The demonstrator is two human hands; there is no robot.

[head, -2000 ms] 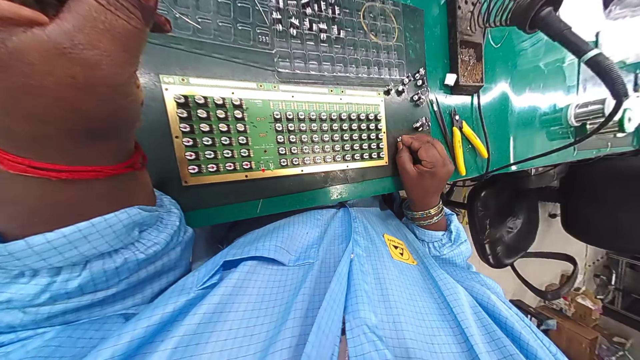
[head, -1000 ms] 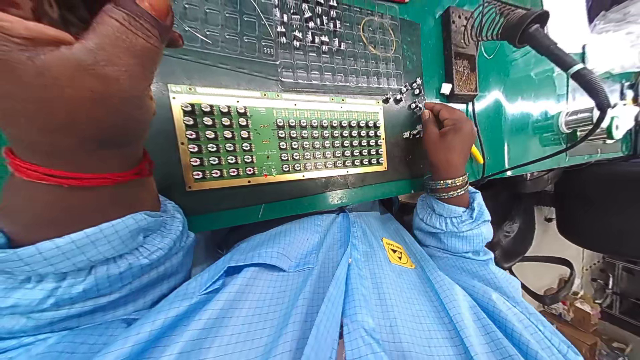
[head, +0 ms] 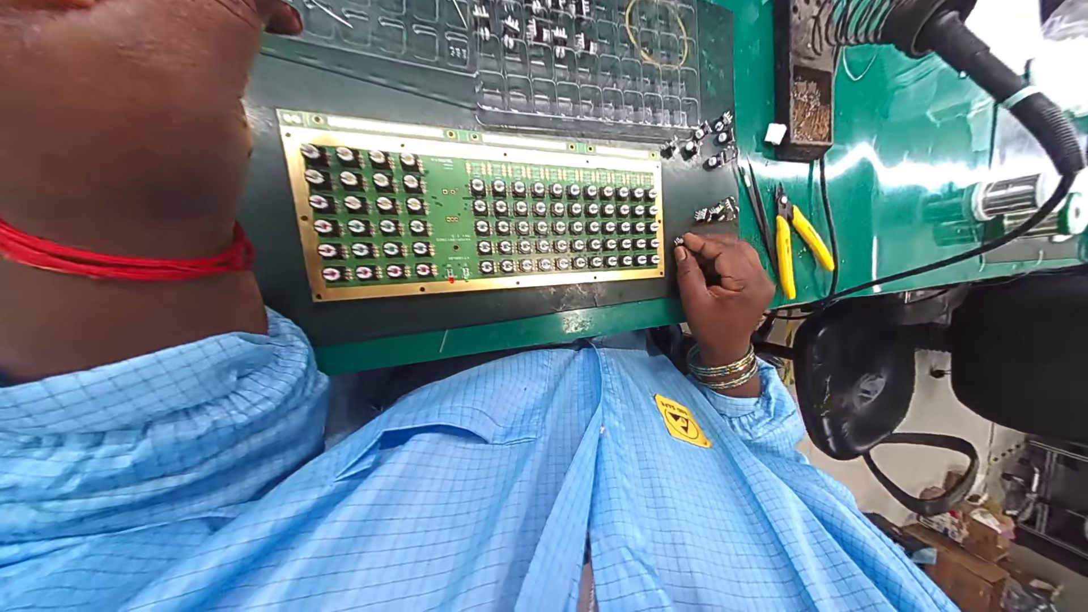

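Observation:
My left hand (head: 127, 127) looms large at the upper left, close to the camera, with a red thread round its wrist; its fingers are mostly cut off by the frame. A green circuit board (head: 446, 191) with a gold-coloured border lies on the dark mat, bearing rows of small round-topped black components. Just off its lower right corner, my right hand (head: 727, 280) pinches a small electronic component (head: 678, 242) between thumb and fingertip. Loose black components (head: 718, 153) lie above that hand, and a small group of similar components (head: 716, 210) sits nearer to it.
Clear plastic trays (head: 586, 89) lie beyond the board, one with components and a yellowish ring. Right of the mat are tweezers (head: 759, 212), yellow-handled cutters (head: 799, 242), a dark box of small metal parts (head: 809, 106), a coiled holder with a black corded tool (head: 960, 51) and a solder spool (head: 1011, 200).
My right hand reached up to the loose components one second ago and has since come back down towards the mat's near edge, with a small component showing at its fingertips. My left hand stays at the upper left.

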